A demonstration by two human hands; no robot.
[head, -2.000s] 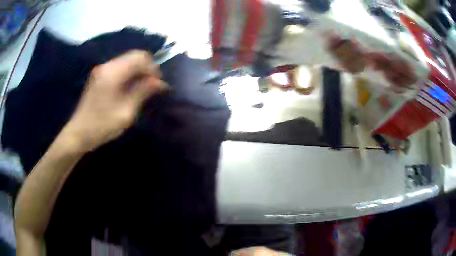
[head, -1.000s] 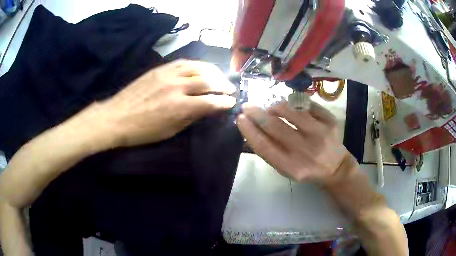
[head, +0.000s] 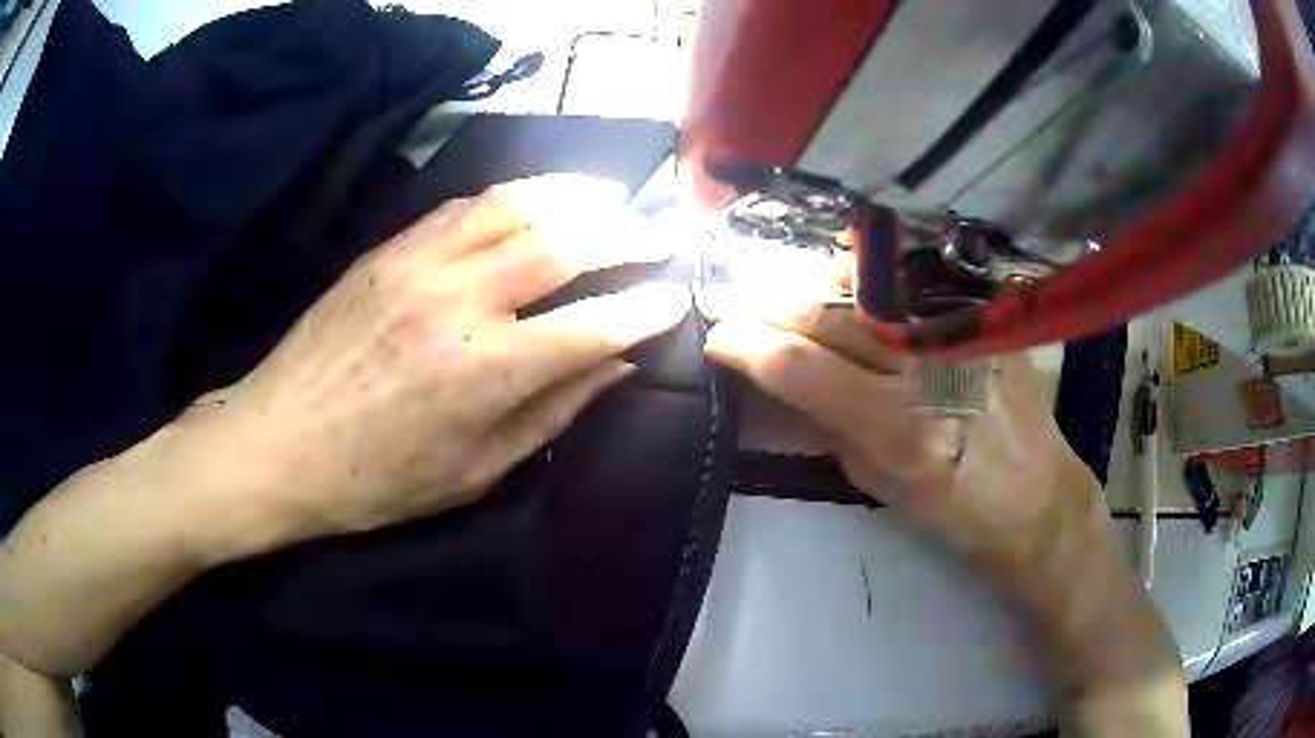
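Note:
A large dark garment piece [head: 433, 591] covers the left of the table, with a stitched edge running down from the needle area. My left hand [head: 447, 346] lies on the cloth, fingertips pressing it beside the needle. My right hand [head: 923, 418] is partly behind the machine head, its fingertips at the cloth edge just right of the needle. The sewing machine head [head: 995, 144], red and white, hangs over both. Lamp glare hides the needle and presser foot, so how the fingertips hold the cloth is unclear.
A dark cloth strip [head: 1096, 404] lies right of my right hand. Farther right are a white stick [head: 1149, 505], a yellow label [head: 1194, 348] and a small dark tool [head: 1201, 493]. A thin dark cord [head: 508, 75] shows at the garment's far edge. A ribbed cream knob [head: 1281, 309] is at the right.
My right hand came in to the needle area, and both hands now press at the cloth edge. The view has moved closer to the machine head. The stitched edge now shows below the needle.

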